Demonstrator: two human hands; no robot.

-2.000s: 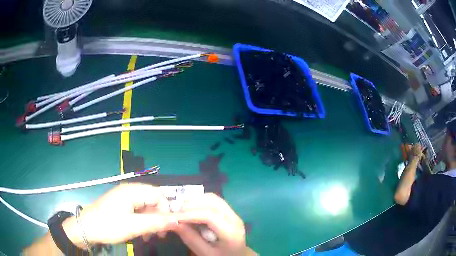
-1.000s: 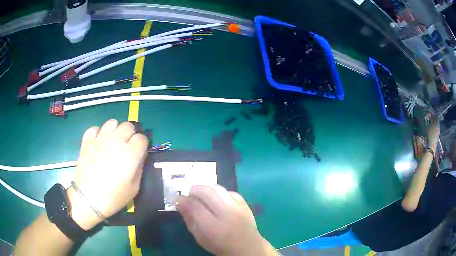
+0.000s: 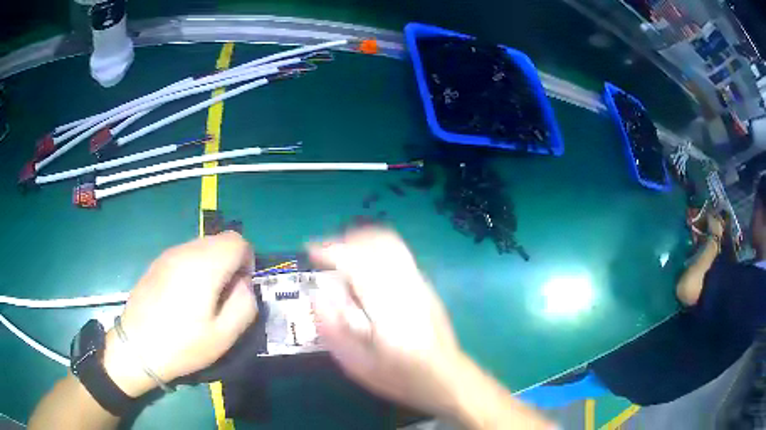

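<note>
My left hand [image 3: 189, 302] is closed over a white cable [image 3: 76, 300] that enters it from the left. Thin coloured wire ends [image 3: 277, 268] stick out past its fingers, above the pale card [image 3: 290, 319]. The card has dark markings and dark tape around it. My right hand [image 3: 386, 311] is blurred, over the card's right side, with its fingers partly spread. Whether it holds anything small cannot be seen. Small black pieces [image 3: 483, 206] lie in a loose pile at centre right.
White cables [image 3: 243, 168] with red connectors [image 3: 86, 196] lie at the upper left. A blue tray [image 3: 550, 130] of black pieces stands behind the pile, a second blue tray [image 3: 661, 181] farther right. A white fan handle [image 3: 112, 59] stands at the rail. Another person [image 3: 705, 336] works at right.
My left hand has come down from above the card's corner level and stays on the cable. My right hand has lifted off the card's lower part and moved up and right, with fingers spreading.
</note>
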